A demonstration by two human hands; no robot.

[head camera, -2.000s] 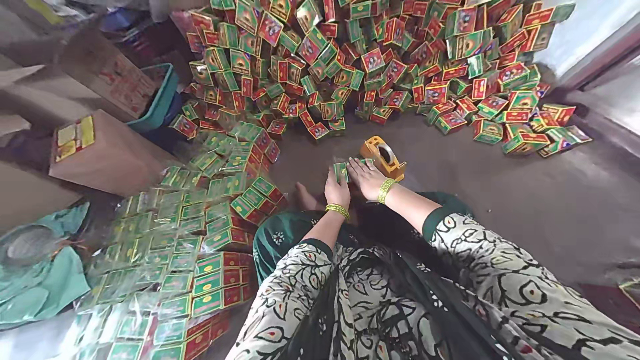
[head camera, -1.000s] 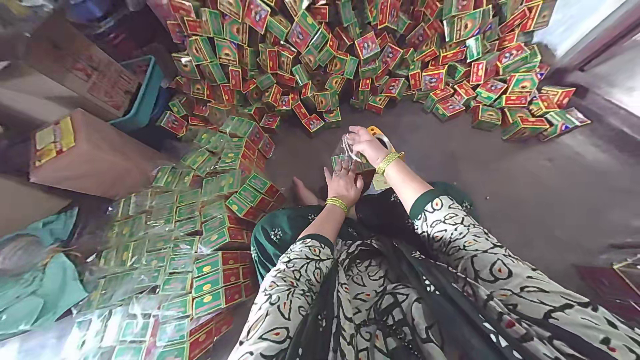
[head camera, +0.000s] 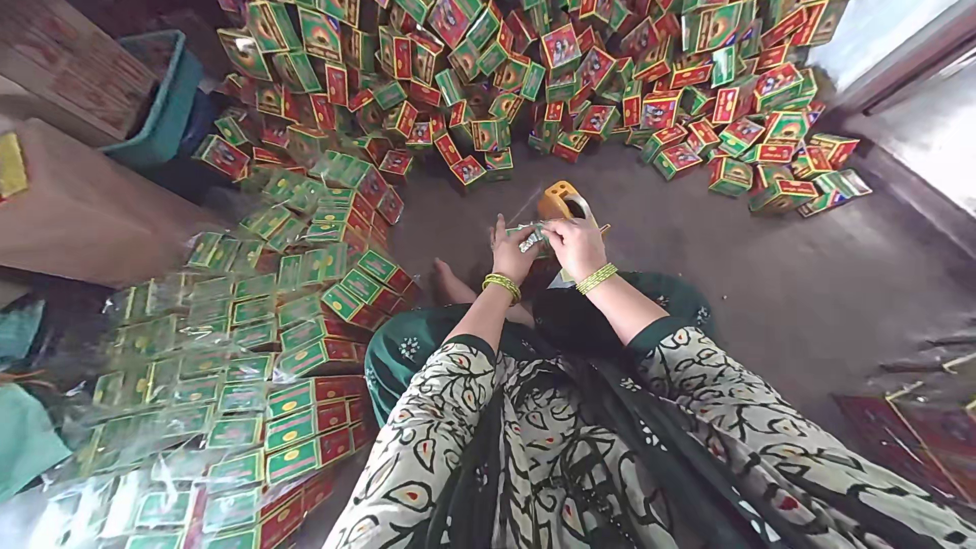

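Observation:
My left hand and my right hand meet in front of my lap, with their fingertips at a small packet in clear plastic film, green and silvery in parts. The fingers hide much of it. Just beyond my right hand, a yellow-orange tape dispenser stands on the floor, its roll partly covered by the hand. A piece of pale paper or film shows below my right wrist.
Loose red and green cardboard boxes lie heaped ahead. Rows of plastic-wrapped box packs cover the left side. Farther left are a brown carton and a teal plastic tub. Dark red items lie at right.
One second ago my right hand was raised over the tape dispenser with my left hand flatter below it; now both hands are close together, fingertips at the packet.

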